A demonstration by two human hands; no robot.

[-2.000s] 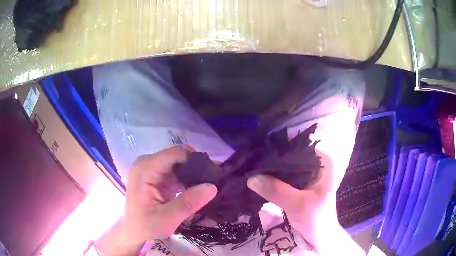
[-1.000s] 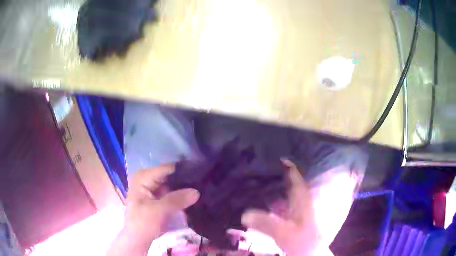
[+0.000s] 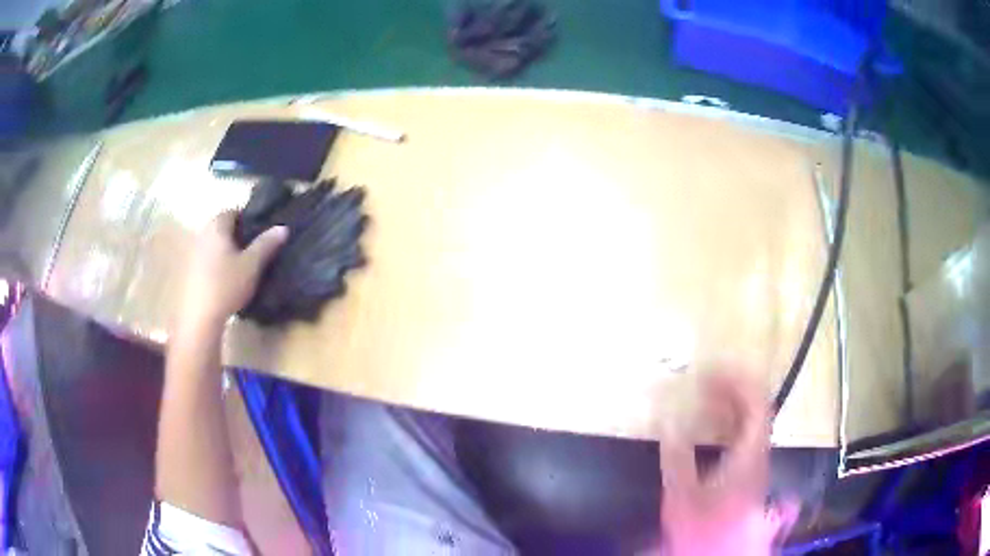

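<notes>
A black jagged piece [image 3: 315, 255] with a fanned, ridged edge lies at the left of the table. My left hand [image 3: 237, 266] grips black material at its near left side, thumb on top. Whether this is one piece or two overlapping is unclear. My right hand [image 3: 711, 429] is blurred at the table's front edge, right of centre, with its fingers bent down. The white glue bottle is not visible now, and I cannot tell whether this hand holds anything.
A dark flat rectangle [image 3: 277, 149] lies behind the black piece. A black cable [image 3: 827, 272] runs down the table's right side. Beyond the far edge are a dark crumpled bunch [image 3: 502, 38] and a blue crate [image 3: 776, 49]. The table surface [image 3: 521, 272] glares.
The view has lifted to show more table. Both hands have left my lap: the left moved to the black material on the table, the right to the front edge. The lap no longer shows the black piece.
</notes>
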